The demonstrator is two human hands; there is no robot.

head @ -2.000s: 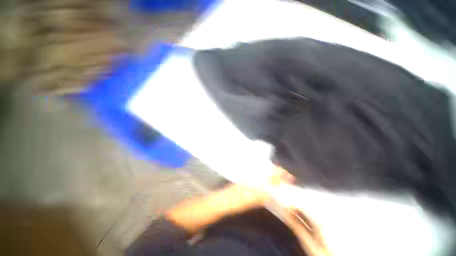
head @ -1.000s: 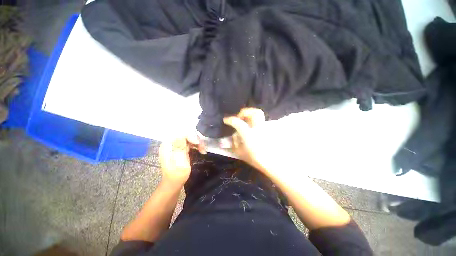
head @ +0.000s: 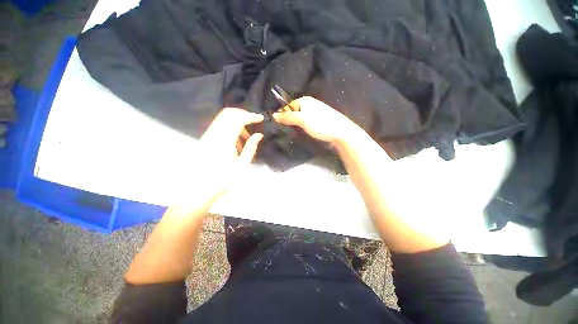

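A black garment (head: 380,76) lies spread and rumpled on the white table, speckled with lint. A tiny shiny eyelet (head: 263,52) shows on its gathered part. My left hand (head: 233,136) pinches the garment's near part between thumb and fingers. My right hand (head: 310,119) pinches the cloth just beside it, fingertips almost touching the left ones. Thread snips (head: 280,95) stick out from my right hand, with pale blades pointing up and left; their handle is hidden in the hand.
The white table's (head: 95,139) near edge runs before my lap. A blue crate (head: 82,212) is below its left edge. A pile of black garments (head: 545,139) hangs over the right end. Pale thread clippings (head: 304,253) lie on my dark apron. The floor is speckled.
Both hands have moved up from the table's near edge onto the garment and closed together on its cloth. The snips' blades now show above my right hand. The view has shifted slightly.
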